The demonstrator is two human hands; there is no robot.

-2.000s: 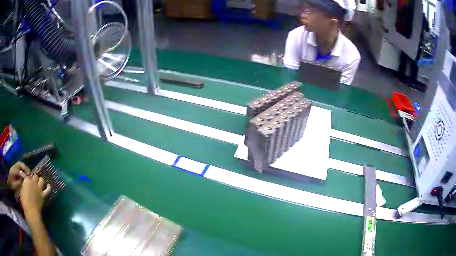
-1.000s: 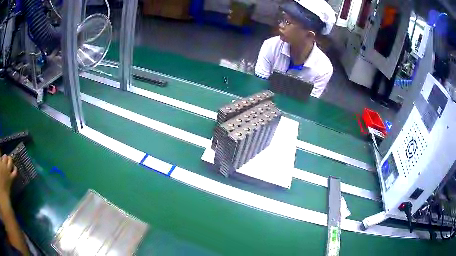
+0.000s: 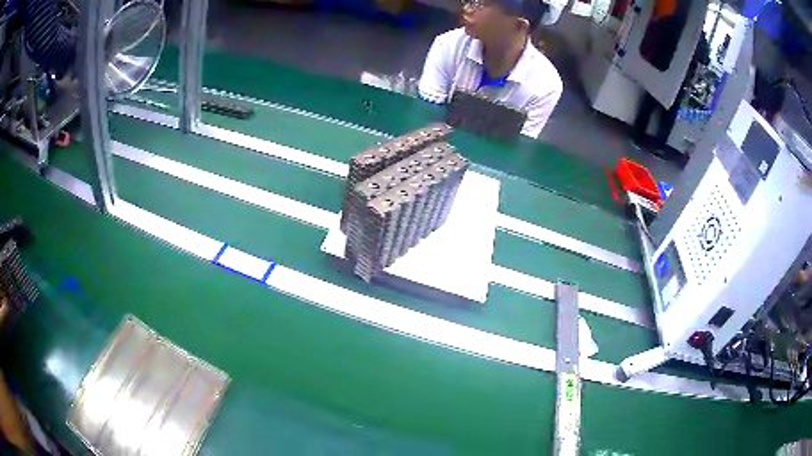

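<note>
No hand that is clearly mine is in view. Nearest in front lies a flat, shiny clear tray (image 3: 147, 392) with long compartments, at the lower left. Beyond it, a tall group of dark grey studded blocks (image 3: 401, 196) stands upright on a white board (image 3: 472, 258), with rows of round studs on top. A dark studded block (image 3: 16, 276) is cut off by the left edge. A forearm (image 3: 13, 423) below it is also cut off and seems to be another person's.
A long metal bar (image 3: 567, 356) lies at the lower right, left of a white machine (image 3: 703, 240) with cables. A red bin (image 3: 637, 183) is behind. Aluminium posts (image 3: 96, 116) stand at left. A person (image 3: 499, 67) across the bench is behind a dark block (image 3: 486, 116).
The view has swung right, so the bench things shift left in the picture. The hands at the left edge have mostly left the picture. The stacked blocks look unmoved on the board.
</note>
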